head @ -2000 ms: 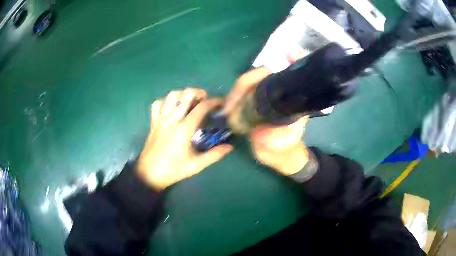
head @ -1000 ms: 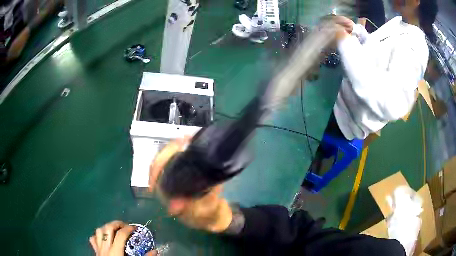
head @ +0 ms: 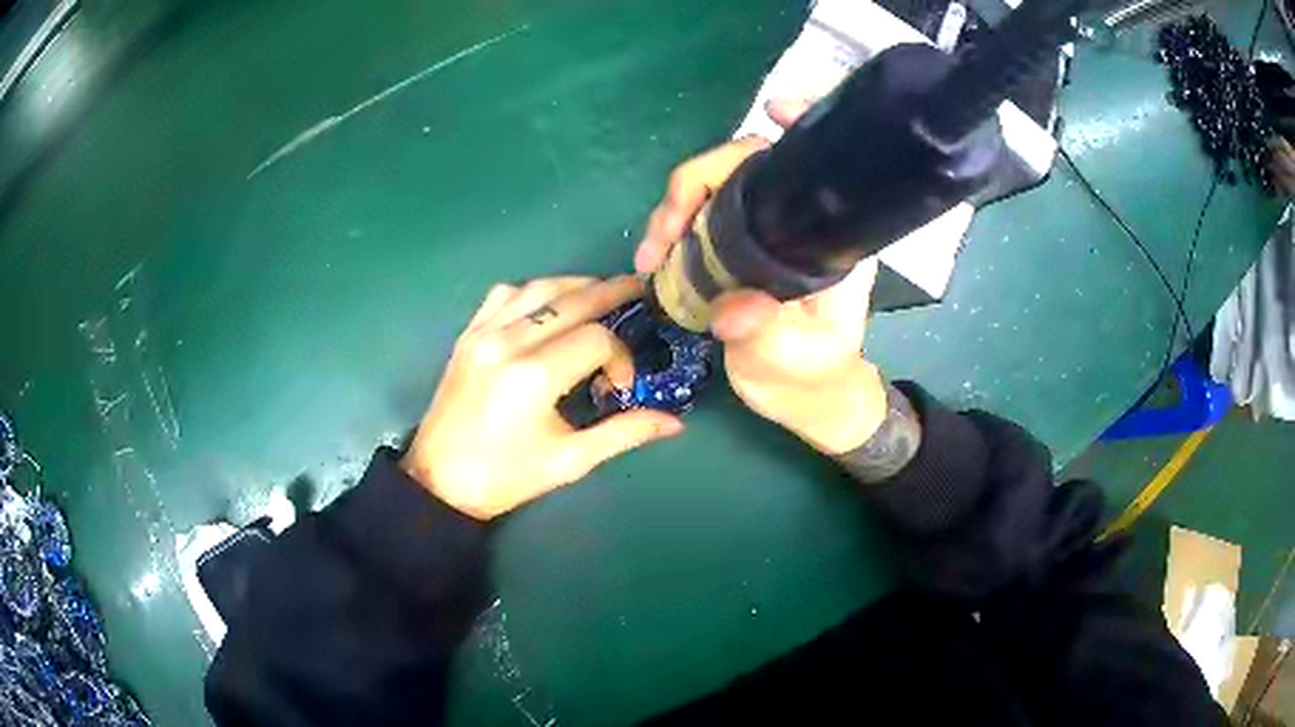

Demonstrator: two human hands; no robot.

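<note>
A small round circuit-board assembly [head: 665,384] with a blue face lies on the green surface in front of me. My left hand [head: 547,384] holds it from the left, thumb at its near edge and fingers at its far edge. My right hand [head: 781,320] grips the black electric screwdriver [head: 852,164] around its tan lower end. The screwdriver leans up to the right, and its tip is over the assembly. The tip and any screw are hidden by the tool and my fingers.
The white screw feeder [head: 930,256] stands partly hidden behind the screwdriver. A pile of round boards with wires [head: 50,611] is at lower left. A dark phone [head: 235,568] lies by my left sleeve. Small black parts [head: 1214,100], a blue stool [head: 1172,402] and a cardboard box [head: 1200,568] are at right.
One second ago my right hand and the screwdriver were over the feeder; now they are at the assembly beside my left hand. The view has shifted, and the assembly is now near its middle.
</note>
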